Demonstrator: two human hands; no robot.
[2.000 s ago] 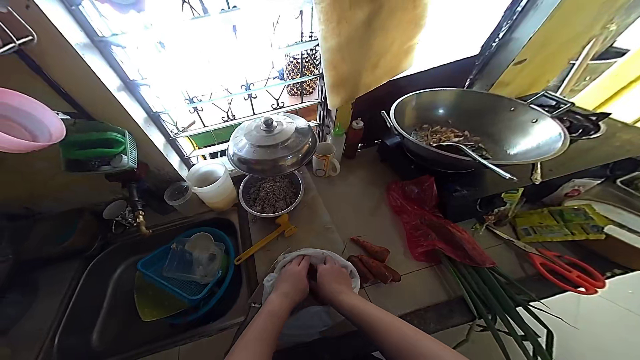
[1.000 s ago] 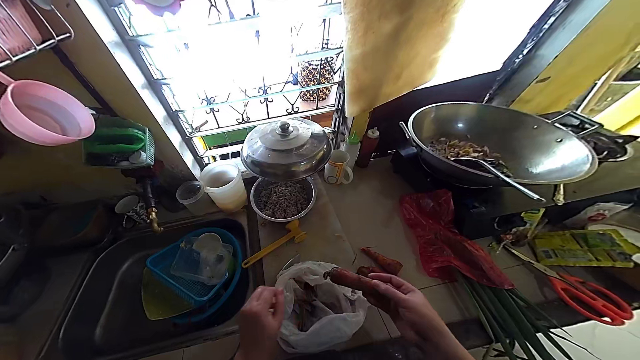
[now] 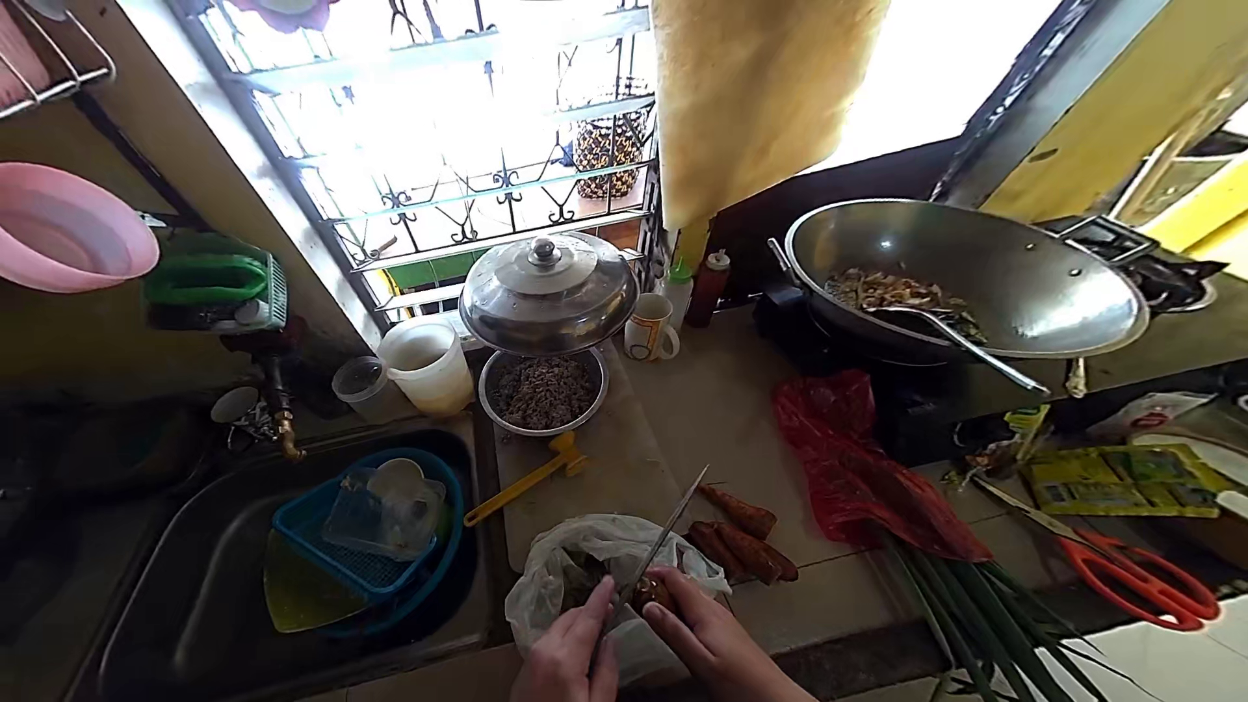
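Observation:
My left hand (image 3: pixel 575 643) is closed around a thin-bladed knife (image 3: pixel 673 522), its blade slanting up and to the right. Beside it, my right hand (image 3: pixel 717 639) grips a carrot (image 3: pixel 651 591), mostly hidden by the fingers, against or close to the blade. Both hands are over an open white plastic bag (image 3: pixel 556 556) with dark scraps inside. Several unpeeled carrots (image 3: pixel 746 551) lie on the tiled counter just right of the bag. Behind the bag is a cutting board (image 3: pixel 614 468) with a yellow mallet (image 3: pixel 522 487) at its left side.
A steel bowl of minced food (image 3: pixel 543 393) stands under a metal lid (image 3: pixel 549 297). At left, a sink (image 3: pixel 185 575) holds blue basins (image 3: pixel 439 561). To the right are a wok (image 3: pixel 1033 283) with a ladle, a red plastic bag (image 3: pixel 829 458), green leaves (image 3: pixel 960 614) and red-handled scissors (image 3: pixel 1141 575).
My hands have come together over the white bag. The carrot in my right hand, held out to the right a second ago, is now beside the knife in my left hand.

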